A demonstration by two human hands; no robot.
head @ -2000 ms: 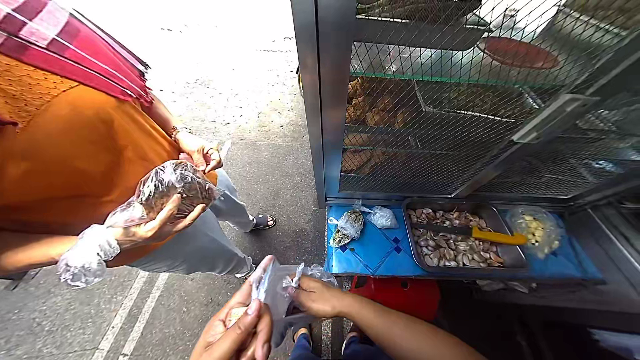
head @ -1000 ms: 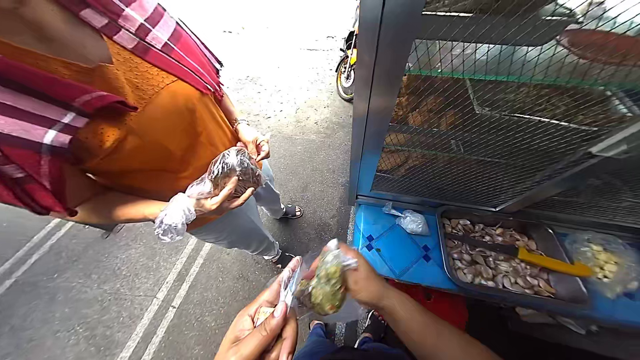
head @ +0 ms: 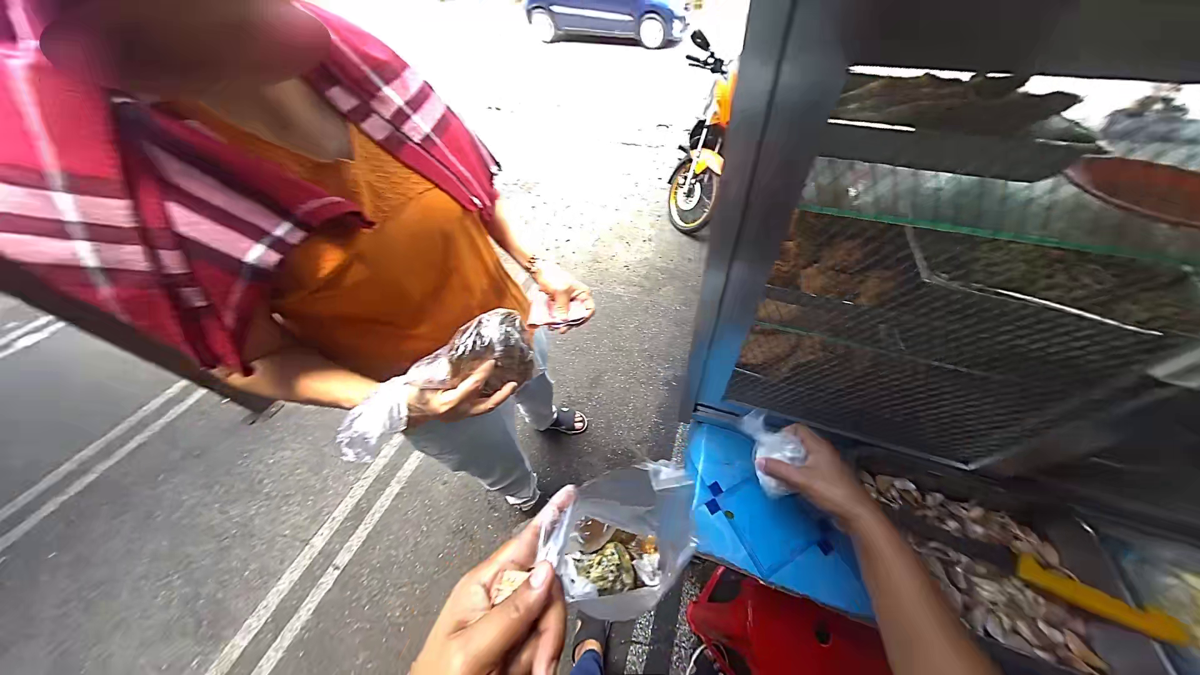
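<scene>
My left hand [head: 511, 600] holds the edge of an open clear plastic bag [head: 647, 525] near the bottom middle; inside lie a greenish packet [head: 609, 568] and other small bundles. Something pale is also tucked in the palm. At the left end of the blue tiled counter [head: 764, 530], my right hand [head: 811, 469] grips a small knotted plastic bag of white content [head: 776, 459]. To the right, a metal tray of sliced pieces [head: 994, 600] has a yellow-handled knife [head: 1097, 600] on it, partly behind my right forearm.
A person in an orange top [head: 403, 272] stands at the left with a wrapped plastic bag [head: 492, 347] in one hand and what may be folded paper in the other. A mesh-sided metal display case [head: 937, 356] rises at the right. Below the counter is a red object [head: 787, 628].
The greenish packet, in my right hand one second ago, is now in the open bag. My right hand has moved right to the small white bag on the counter and closed on it.
</scene>
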